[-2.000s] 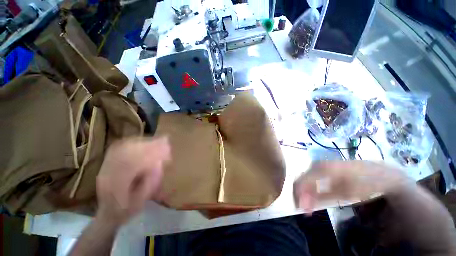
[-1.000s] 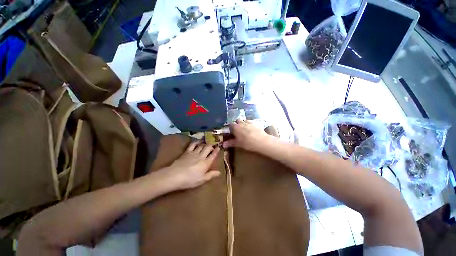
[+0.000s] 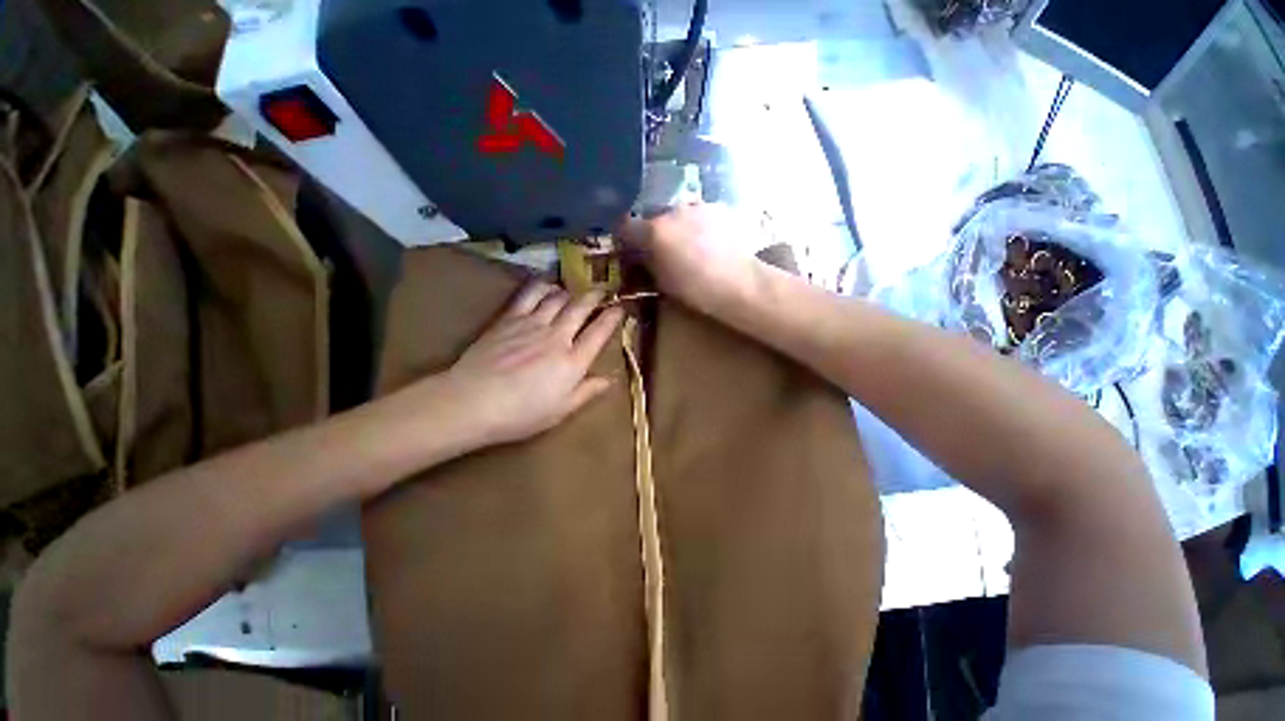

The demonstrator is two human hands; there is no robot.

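A brown bag body (image 3: 761, 493) lies over the table's front edge, with a paler binding strip (image 3: 647, 521) running down its middle. Its far end is under the sewing machine head (image 3: 486, 113). A brass-coloured clamp (image 3: 588, 268) sits at the head's lower edge. My left hand (image 3: 529, 359) lies flat on the cloth, fingers spread, fingertips beside the clamp. My right hand (image 3: 698, 261) is just right of the clamp at the bag's far end, its fingers bent and blurred. What its fingertips hold, if anything, is hidden.
More brown bags (image 3: 212, 282) are piled at the left. An open plastic bag of bronze rings (image 3: 1050, 289) and another plastic bag of metal pieces (image 3: 1205, 380) lie at the right. A screen (image 3: 1127, 42) stands at the back right. A dark cable (image 3: 834, 169) lies right of the head.
Both hands have come from above the table's front onto the cloth beside the clamp. The bag now reaches further toward me. The view has moved closer to the machine head.
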